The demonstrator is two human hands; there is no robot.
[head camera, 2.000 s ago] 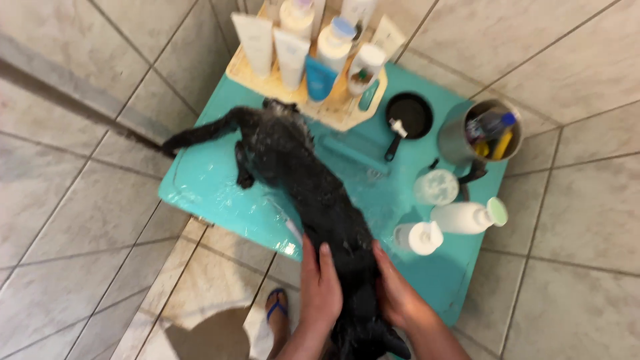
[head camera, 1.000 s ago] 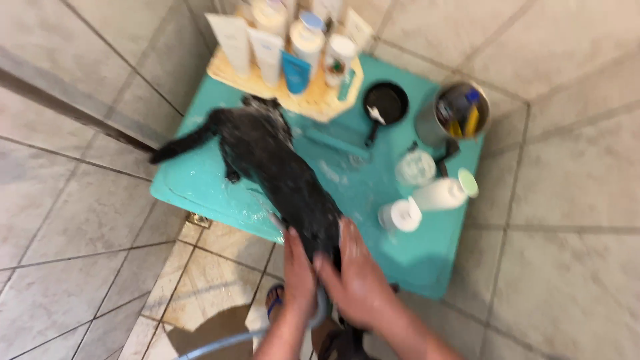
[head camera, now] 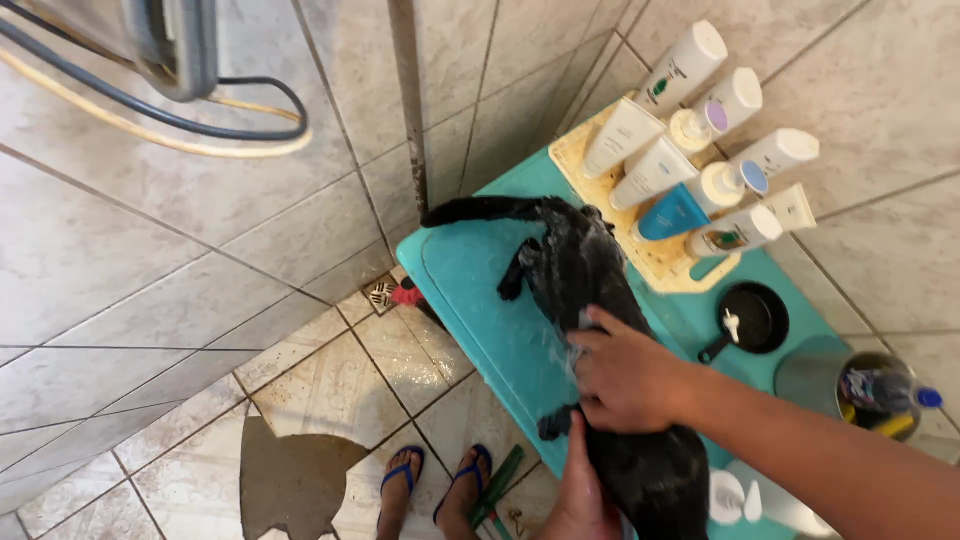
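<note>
A wet black animal with a long tail, apparently a cat, lies along a turquoise table, with whitish lather on its hindquarters. My right hand rests on the animal's middle with bent fingers, and something pale and glossy, perhaps water or foam, shows at the fingertips. Lower down, my left hand is against the animal's side near a paw, its thumb upright; its other fingers are hidden. The animal's front end runs out at the lower edge of the view.
A yellowed board carries several bottles and tubes. Beyond it are a small black pan, a metal pot holding a blue-capped bottle, and white containers. Cables loop at upper left. A floor drain lies beside the table.
The view has swung left. My right hand has moved up the animal's body toward its hindquarters; a second ago both hands were close together near its front end. The hose seen then is out of sight.
</note>
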